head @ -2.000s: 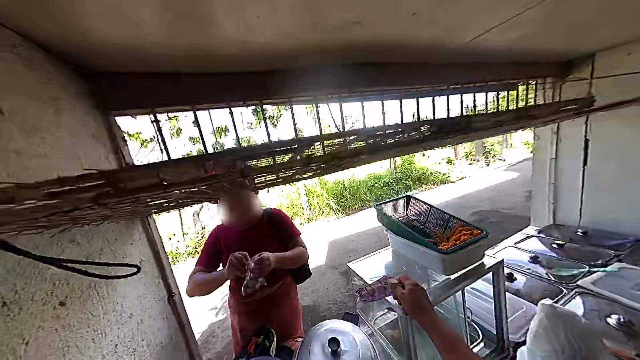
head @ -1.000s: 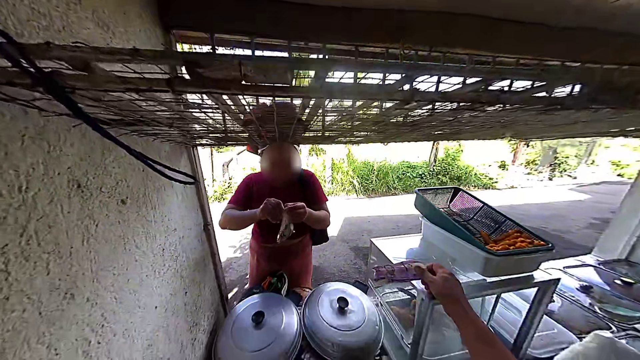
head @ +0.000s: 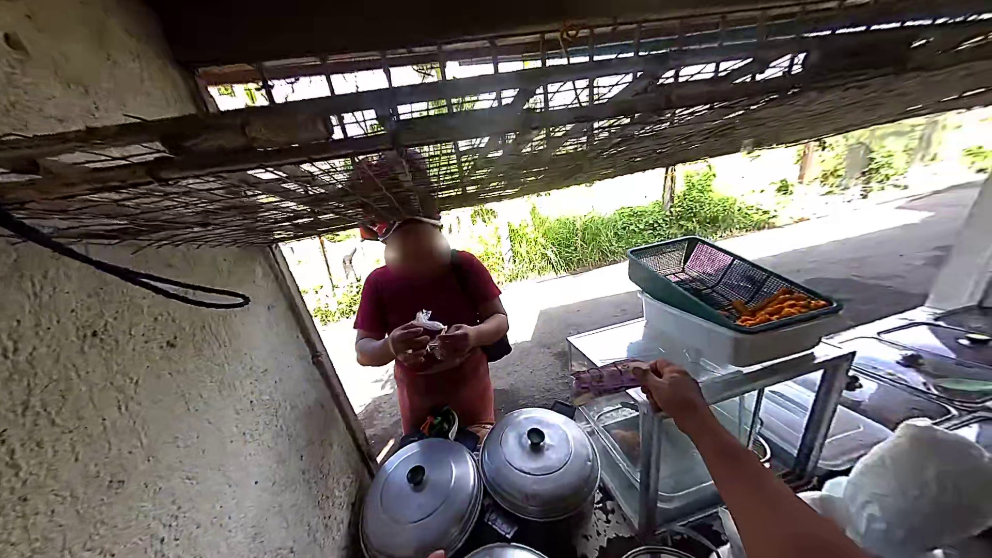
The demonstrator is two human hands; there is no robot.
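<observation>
My right hand (head: 673,389) reaches out over the corner of a glass display case (head: 659,465), its fingers pinching a purple banknote (head: 608,380) by one end. Of my left hand (head: 437,554) only a fingertip shows at the bottom edge; the rest is out of frame. Two round metal pot lids with black knobs, one on the left (head: 422,500) and one on the right (head: 540,465), lie near that fingertip. Across from me a person in a red shirt (head: 418,302) handles a small clear plastic bag (head: 428,329) with both hands.
A green mesh basket (head: 659,271) with orange fried food (head: 779,306) rests on a white tub (head: 697,333). Lidded trays (head: 891,395) and a white plastic bag (head: 918,484) are at right. A rough wall (head: 155,403) bounds the left; a low wire grille (head: 504,132) hangs overhead.
The person opposite has lowered the small plastic bag a little. My right hand still holds the banknote out over the display case. The view has swung left, then partly back.
</observation>
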